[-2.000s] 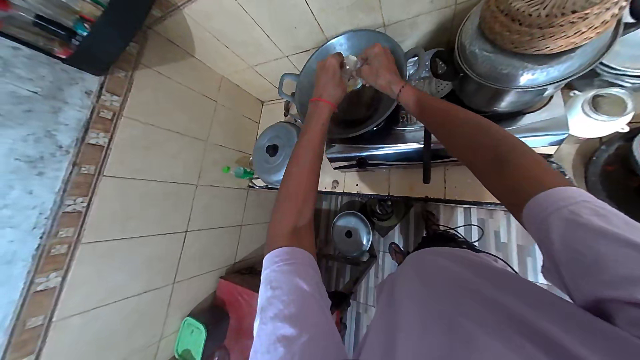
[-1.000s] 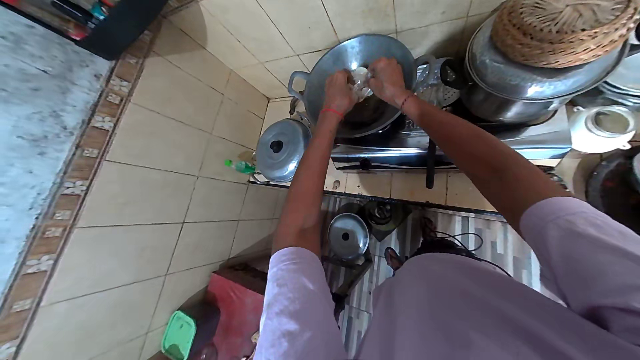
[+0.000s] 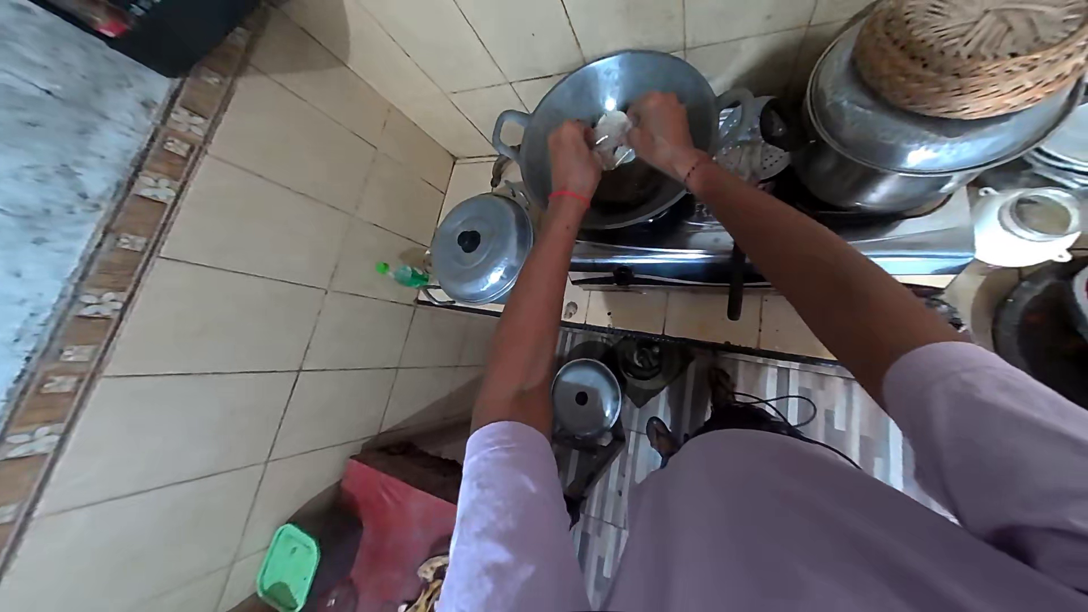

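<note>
Both hands are over a large grey metal wok [image 3: 625, 72], which stands on the left side of a steel gas stove [image 3: 671, 255]. A clear, crinkled plastic bag [image 3: 614, 136] is between them, above the wok's bowl. My left hand [image 3: 575, 157] grips its left side, and my right hand [image 3: 661, 127] grips its right side. What the bag holds cannot be made out. Something dark lies in the bottom of the wok, partly hidden by my wrists. A perforated metal skimmer [image 3: 761, 160] rests right of the wok.
A lidded pot [image 3: 482, 246] stands left of the stove, beside a green bottle [image 3: 403, 274]. At right are a large steel pot [image 3: 867, 183] topped by a woven basket [image 3: 969, 59] and a white container [image 3: 1024, 225]. Another lidded pot [image 3: 586, 398] is below the counter.
</note>
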